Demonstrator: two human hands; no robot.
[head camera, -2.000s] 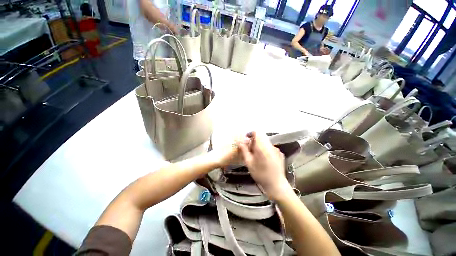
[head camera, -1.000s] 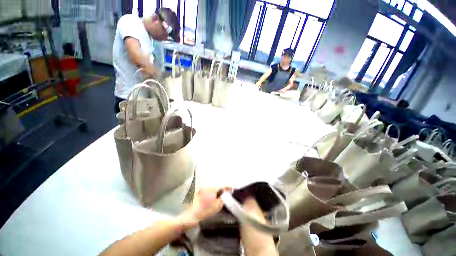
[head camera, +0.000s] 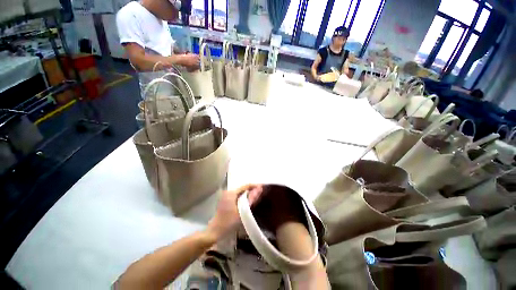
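A taupe tote bag (head camera: 319, 226) is near the wearer at the lower middle, its dark opening facing up and a pale looped handle (head camera: 261, 244) across it. My left hand (head camera: 231, 212) grips the bag's left upper rim beside the handle. My right hand (head camera: 294, 235) reaches down inside the opening, its forearm passing through the handle loop; its fingers are hidden in the dark interior, so what they touch cannot be told.
Finished-looking totes (head camera: 192, 175) stand at left on the white table (head camera: 107, 226). More totes (head camera: 236, 82) stand at the back. Open totes (head camera: 362, 209) crowd the right side. One person (head camera: 148, 39) stands back left; another (head camera: 332, 59) sits at the far side. A metal rack (head camera: 73, 107) is left.
The bag near me has been opened wider, and my right hand has moved from its rim down inside. My left hand stays at the rim. The camera view has shifted.
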